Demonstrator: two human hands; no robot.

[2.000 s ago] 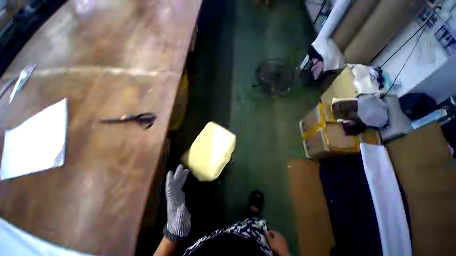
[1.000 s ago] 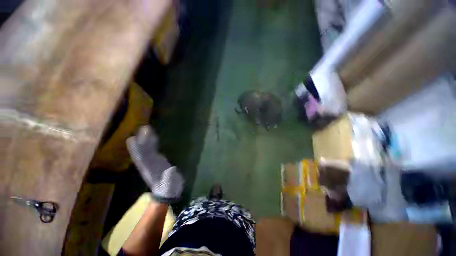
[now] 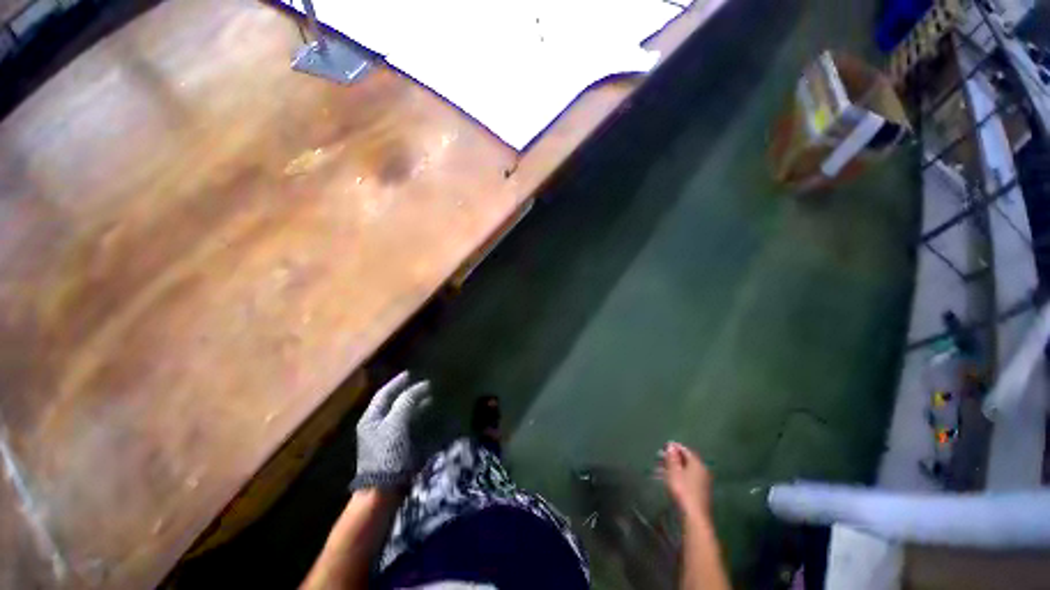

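Observation:
My left hand [image 3: 389,432], in a grey glove with a dark cuff, is held beside the table edge with its fingers apart and nothing in it. My right hand [image 3: 682,467] is bare and small, low over the green floor, with its fingers partly curled; I see nothing in it. The brown wooden table [image 3: 230,231] lies to my left. A large white paper marker [image 3: 495,58] covers its far end. A flat silver base plate [image 3: 334,61] stands on the table at the paper's left edge; the machine above it is mostly cut off.
The green floor [image 3: 691,300] runs along the table. A round brown container [image 3: 794,133] with white and grey things in it stands on the floor ahead. Shelving with rails [image 3: 979,219] lines the right side. A long pale roll [image 3: 910,507] sticks in at the lower right.
The view has swung along the aisle to the paper-covered table end. The scissors, cartons and pale yellow block have left view. My right hand has come into view; my left stays empty.

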